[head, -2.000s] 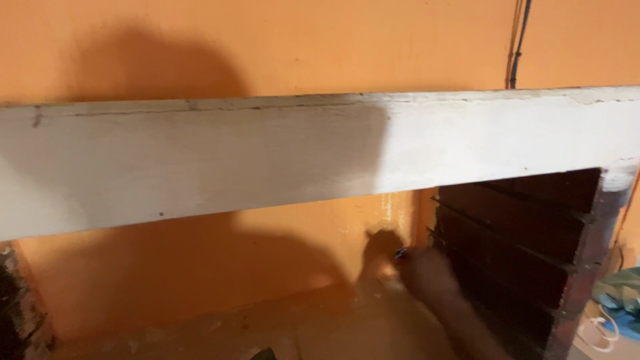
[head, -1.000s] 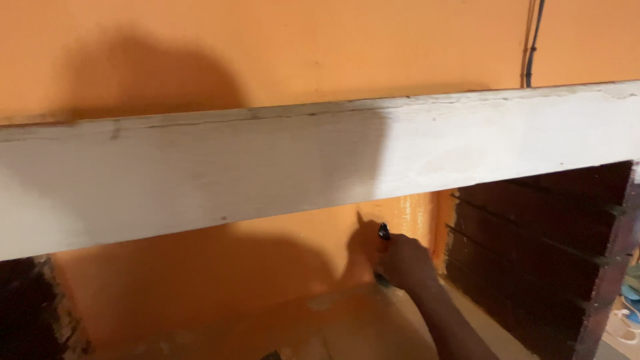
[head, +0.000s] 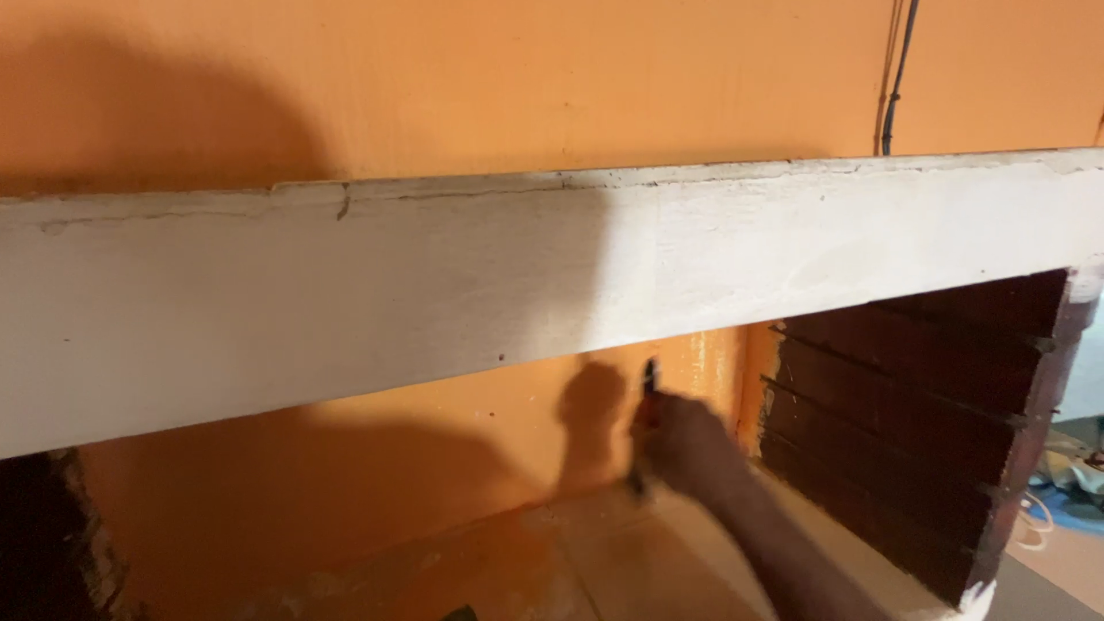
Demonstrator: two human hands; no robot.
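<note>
My right hand (head: 681,435) reaches in under the white beam and is closed around a dark-handled tool (head: 650,378), likely a paintbrush. The handle's tip points up and its dark lower end points down, close to the orange back wall (head: 509,414) of the recess; motion blur hides whether it touches the wall. Wet-looking shiny streaks (head: 709,358) lie on the wall to the right of the hand. My left hand is out of the frame.
A white-painted beam (head: 414,285) with a cracked top edge spans the view above my arm. A dark brick side wall (head: 897,414) bounds the recess at right. Below lies a tiled floor (head: 638,552). A black cable (head: 900,82) runs down the upper wall.
My right hand stays under the beam with the tool, its handle pointing up now as one second ago. The view has shifted somewhat.
</note>
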